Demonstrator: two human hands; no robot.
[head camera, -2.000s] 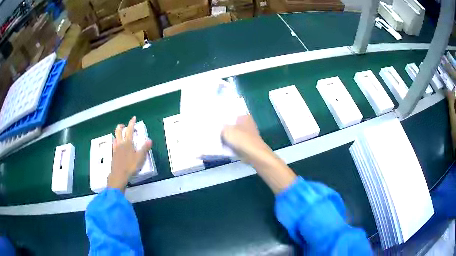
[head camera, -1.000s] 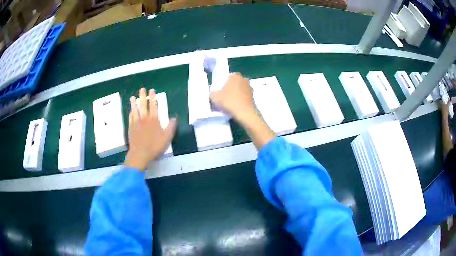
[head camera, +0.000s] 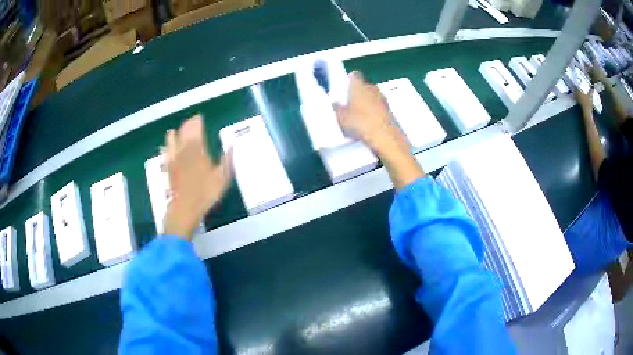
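Note:
White oblong boxes lie in a row on the green belt; one box (head camera: 258, 165) lies between my hands. My right hand (head camera: 366, 114) grips a white insert (head camera: 323, 123) with a cut-out opening, tilted over another white box (head camera: 349, 161). The insert's far end is blurred. My left hand (head camera: 194, 170) is blurred, fingers raised and apart, above a box (head camera: 158, 186) that it partly hides. It holds nothing that I can see.
A stack of white sheets (head camera: 517, 222) stands on the near bench by a grey post (head camera: 548, 69). A pale guide rail (head camera: 250, 232) runs along the belt. Brown cartons (head camera: 97, 59) are beyond. A blue tray (head camera: 17, 128) is far left. Another person's arms (head camera: 590, 132) reach in at right.
The view has shifted, and more boxes show on the left. My right hand still grips an insert over a box. My left hand has come away from the box beside it, leaving a wider gap between boxes.

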